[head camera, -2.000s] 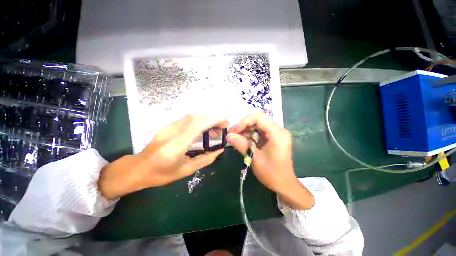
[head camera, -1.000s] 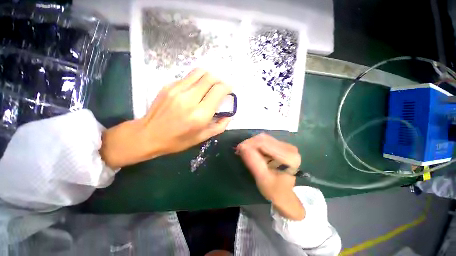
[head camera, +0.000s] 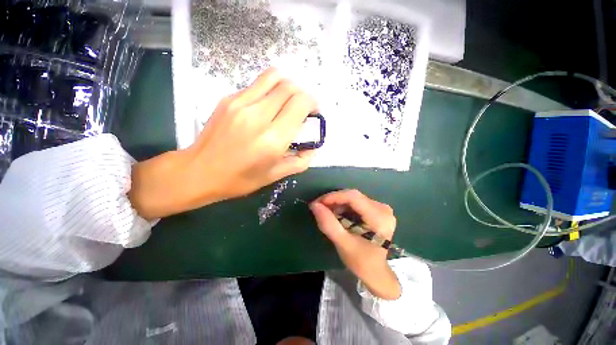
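Observation:
My left hand (head camera: 253, 138) holds a small glossy black housing (head camera: 321, 132) by its left side, over the lower part of the white parts tray (head camera: 406, 145). The housing looks like a rounded frame. My right hand (head camera: 361, 232) is over the green mat, below the tray, and holds the banded suction pen (head camera: 365, 233). The pen's tip end is by my fingertips, near a pile of scrap bits (head camera: 271, 206). Small metal parts (head camera: 233, 34) lie in the tray's left compartment and small dark pieces (head camera: 383, 71) in the right one.
A clear blister tray (head camera: 57, 81) is at the left. A clear air hose (head camera: 466, 158) loops at the right to the blue vacuum pump (head camera: 571, 165). A pale metal strip (head camera: 483, 84) crosses the green bench. A grey-white board (head camera: 442, 30) is behind the tray.
The two hands have come apart. My right hand has moved down from the housing to the mat by the scrap bits. My left hand still holds the housing. The view has shifted.

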